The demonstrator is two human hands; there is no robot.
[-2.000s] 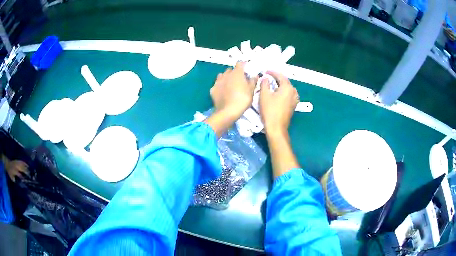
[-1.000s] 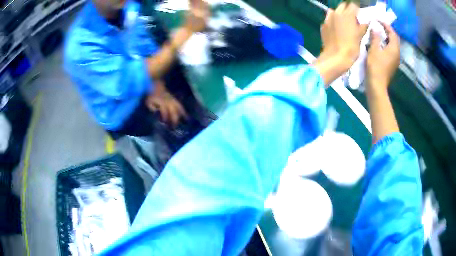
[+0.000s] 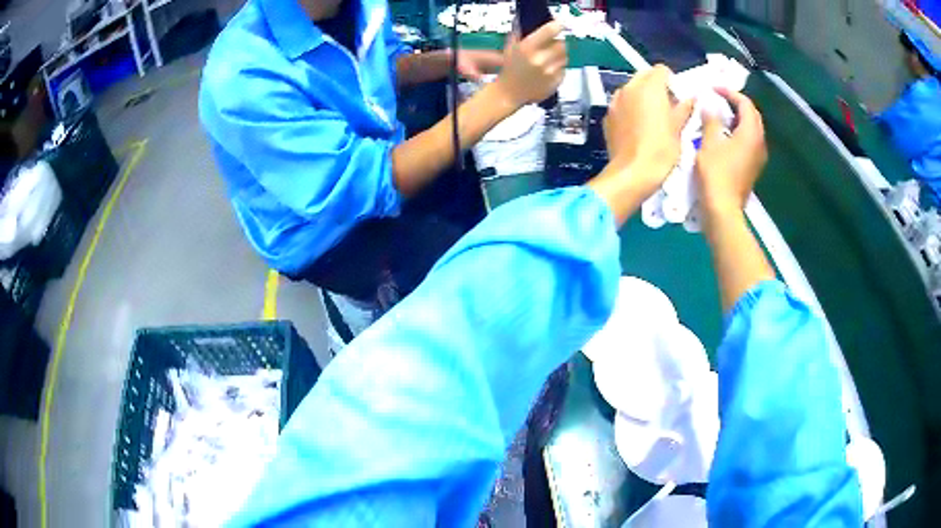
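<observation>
My left hand [image 3: 648,122] and my right hand [image 3: 731,153] are close together over the green bench. They hold a bundle of white arms [image 3: 676,194] between them. Rounded arm ends hang below the fingers, and crumpled white or clear material, perhaps a bag, shows above. The fingertips are partly hidden by the bundle. White round plates [image 3: 660,384] lie overlapping on the bench below my hands, partly covered by my right sleeve.
A person in a blue smock [image 3: 299,144] works at the bench on the left, holding a dark tool. A green crate [image 3: 206,335] of white bagged parts stands on the grey floor. Dark crates [image 3: 77,196] stand further left. Another blue-sleeved person [image 3: 916,119] is at far right.
The view has swung left, from the bench with the screw bag and drum to the neighbouring worker and crate. My hands still hold the white bundle, now over another part of the bench.
</observation>
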